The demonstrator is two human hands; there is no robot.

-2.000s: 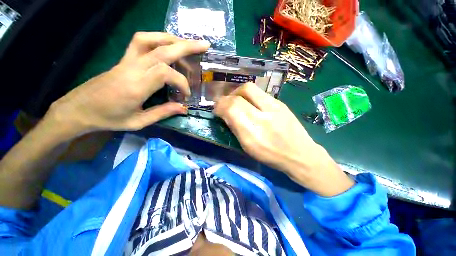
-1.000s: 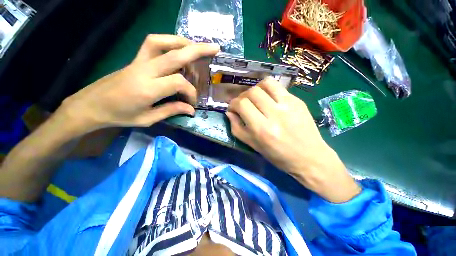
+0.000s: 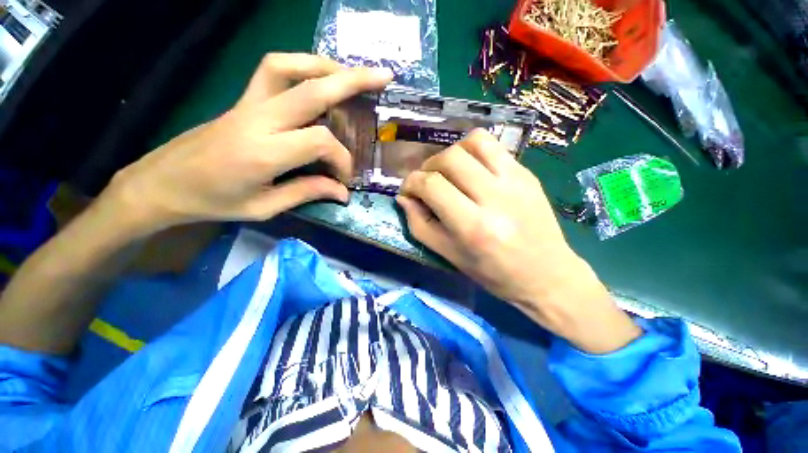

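Note:
A silver-grey phone middle frame (image 3: 403, 155) with an orange-yellow patch and a dark strip lies at the mat's near edge. My left hand (image 3: 266, 142) grips its left end, index finger on the far edge and thumb at the near edge. My right hand (image 3: 483, 208) is over the near edge of the frame, fingers bent and fingertips pressed together there. Whether a small part is between those fingertips is hidden. The white-label bag (image 3: 376, 40) lies just beyond the frame.
A red bin (image 3: 567, 60) with pale gold strips is at the back right. Loose gold-and-dark strips (image 3: 554, 106) lie before it. A thin metal rod (image 3: 656, 126), a green-label bag (image 3: 638, 190) and a clear bag (image 3: 695, 93) lie right. A black tray (image 3: 97, 97) is at left.
The view has shifted, so the bench items sit further right in the picture. My right fingers have moved slightly along the near edge of the frame; my left hand still holds its left end.

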